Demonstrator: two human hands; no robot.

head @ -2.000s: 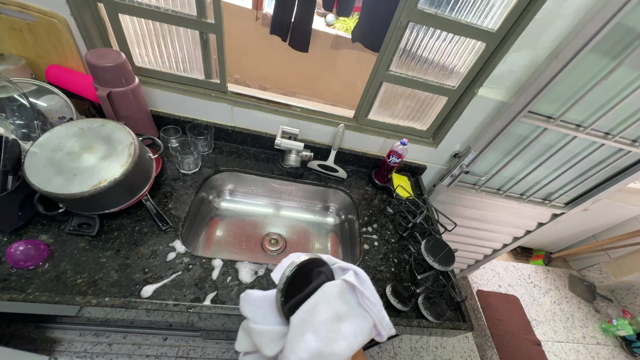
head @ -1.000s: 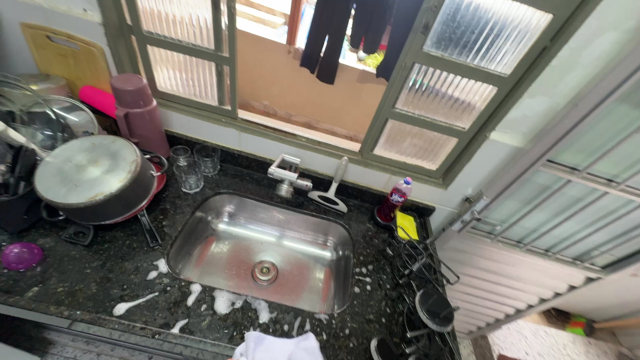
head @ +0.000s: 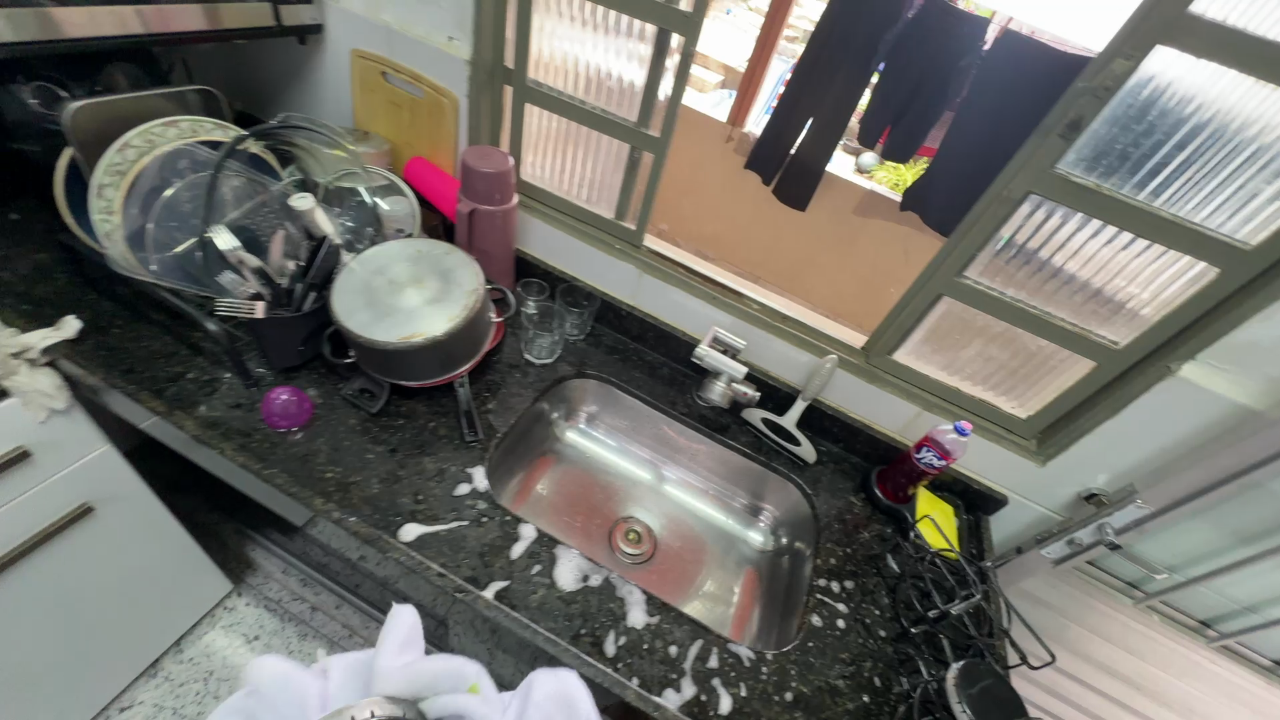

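A white cloth (head: 450, 680) bunches up at the bottom edge, in front of the counter. The rim of a round metal item (head: 375, 710) shows within its folds; most of it is cut off by the frame. Neither of my hands can be seen; the cloth and the frame's edge hide them. Beyond the cloth is a stainless steel sink (head: 640, 480), with white foam (head: 580, 568) spattered along its near side on the dark granite counter.
Left of the sink stand an upturned pot (head: 410, 300), several glasses (head: 541, 335), a purple bowl (head: 287, 408) and a loaded dish rack (head: 180, 200). On the right are a detergent bottle (head: 925, 460), a yellow sponge (head: 937, 522) and black stove grates (head: 960, 590).
The view has swung left, now showing the whole dish rack and a white cabinet. The cloth and the round item, earlier over the counter's front edge by the sink, are now low in the frame.
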